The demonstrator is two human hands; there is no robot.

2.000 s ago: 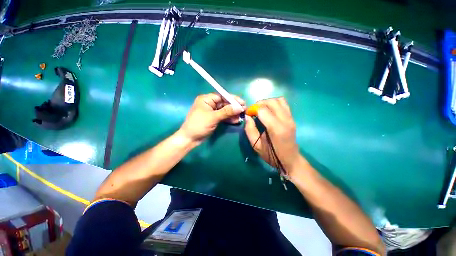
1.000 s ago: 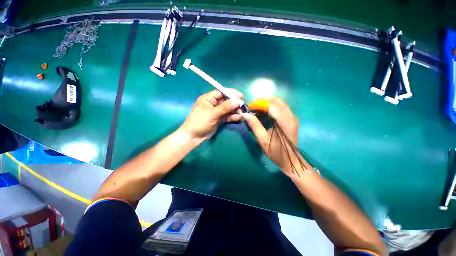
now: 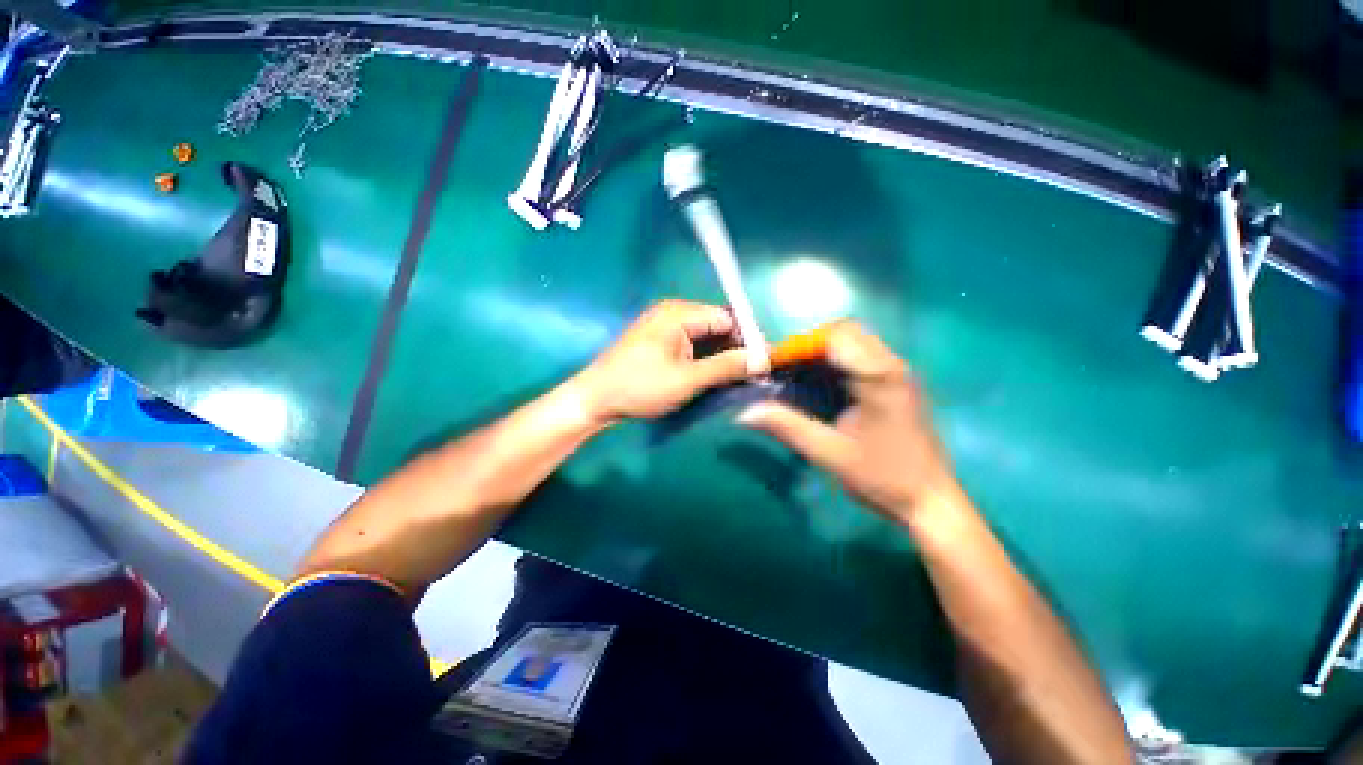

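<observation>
My left hand pinches the near end of a white bar. The bar points away from me over the green bench, and its far end is a wider, blurred white piece. My right hand holds a short orange-handled tool between thumb and fingers, close against the bar's near end. The tool's tip is hidden. A dark blurred strip, possibly wires, shows between my hands. Both hands are bare.
Bundles of white bars with dark wires lie near the rail and at right. A pile of metal pins, small orange pieces and a black curved object with a white label lie at left. More white bars show at both edges.
The bar has swung more upright, its far end moving right. The wires fanned over my right wrist no longer show there. The view has shifted, so bench items appear further right.
</observation>
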